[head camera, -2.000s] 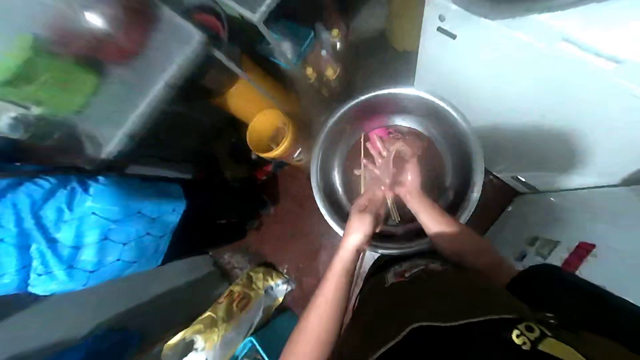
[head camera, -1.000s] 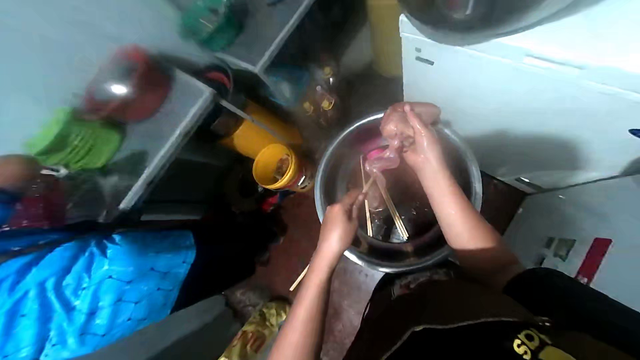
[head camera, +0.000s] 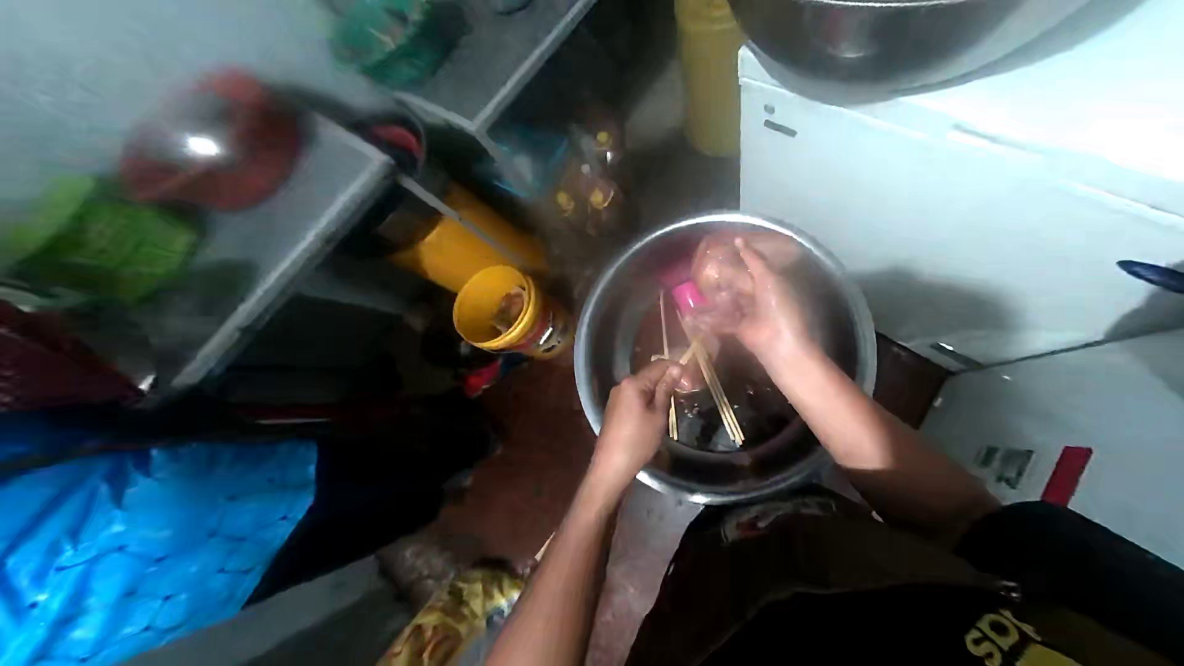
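Over a large round metal basin (head camera: 592, 370), my right hand (head camera: 763, 310) holds a wet, pinkish piece that looks like raw meat (head camera: 721, 264), its fingers curled around one side. My left hand (head camera: 638, 402) pinches a thin wooden stick whose tip reaches toward the middle of the basin. Several wooden sticks (head camera: 717, 393) lean together below my right hand, and another stick (head camera: 663, 324) stands near the basin's left part. A bright pink object (head camera: 688, 296) lies beside the meat. Dark liquid or wet bottom shows in the lower basin; what lies under my hands is partly hidden.
A yellow bucket (head camera: 495, 310) stands left of the basin, with bottles with yellow caps (head camera: 587, 190) behind it. White cabinets or appliances (head camera: 860, 185) stand at right, one bearing a big metal bowl (head camera: 860, 42). A shelf with a red bowl (head camera: 213, 139) and green basket (head camera: 102, 240) is at left.
Since two seconds ago, my hands have moved apart and the meat-like piece has come into view in my right hand. From one second ago, my right hand has lowered into the basin area.
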